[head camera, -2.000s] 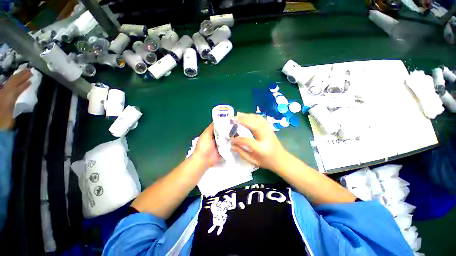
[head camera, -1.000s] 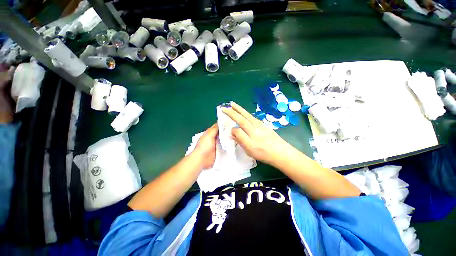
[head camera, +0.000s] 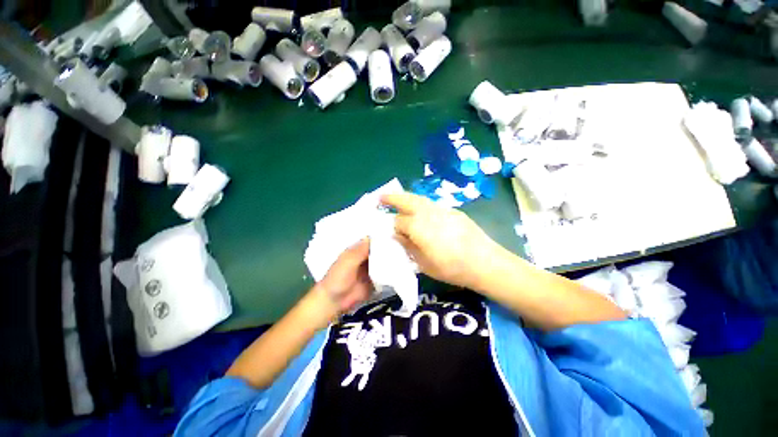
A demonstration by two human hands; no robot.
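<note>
A white foam sleeve (head camera: 391, 264) is between my hands, in front of my chest. The cylindrical unit seen earlier does not show clearly; the sleeve and my fingers cover that spot. My left hand (head camera: 348, 275) grips the lower left side of the sleeve. My right hand (head camera: 431, 235) holds its upper right side, fingers bent over it. The stack of flat white sleeves (head camera: 334, 236) lies on the bench just behind and left of my hands.
Blue and white film discs (head camera: 468, 168) lie beyond my right hand. A pale board (head camera: 631, 188) with small fittings is at right. White cylindrical units (head camera: 381, 77) lie at the back. A printed poly bag (head camera: 177, 286) is at left; wrapped units (head camera: 653, 299) are at lower right.
The unit stood upright between my hands with its end showing; now white sleeve material covers that area, hanging lower. The units at the back have shifted right. The other person's hand at left has gone.
</note>
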